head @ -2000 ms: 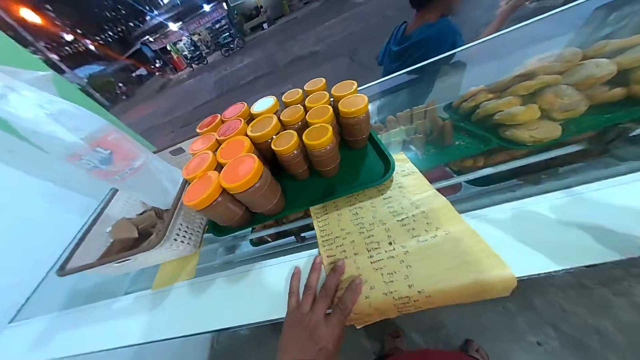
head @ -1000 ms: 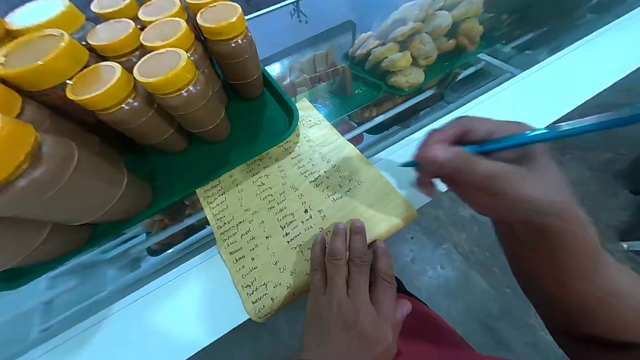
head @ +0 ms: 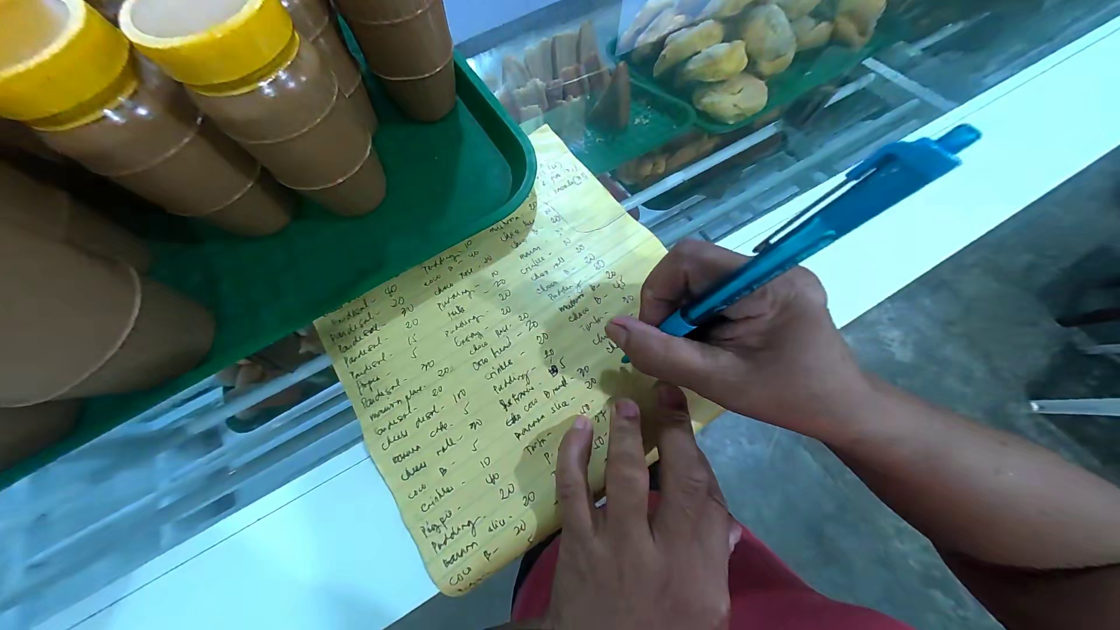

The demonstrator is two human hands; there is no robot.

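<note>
A yellow lined sheet of paper (head: 455, 367), covered with handwritten entries, lies on the glass counter and its white edge, with its upper part against the green tray. My left hand (head: 643, 525) rests flat with spread fingers on the sheet's lower right part, holding nothing. In my right hand (head: 744, 341) is a blue pen (head: 814, 227), pinched between thumb and fingers. The pen's tip touches or nearly touches the paper near its right side, just above my left fingertips.
A green plastic tray (head: 437, 175) with several jars of brown filling and yellow lids (head: 210, 44) stands at the upper left. Under the glass are bread pieces (head: 735, 96) on trays. The counter's white edge (head: 927, 157) runs diagonally, with grey floor beyond.
My right hand, out of view two seconds ago, has come in with the pen and moved left onto the paper. My left hand stays on the sheet. The view has moved closer.
</note>
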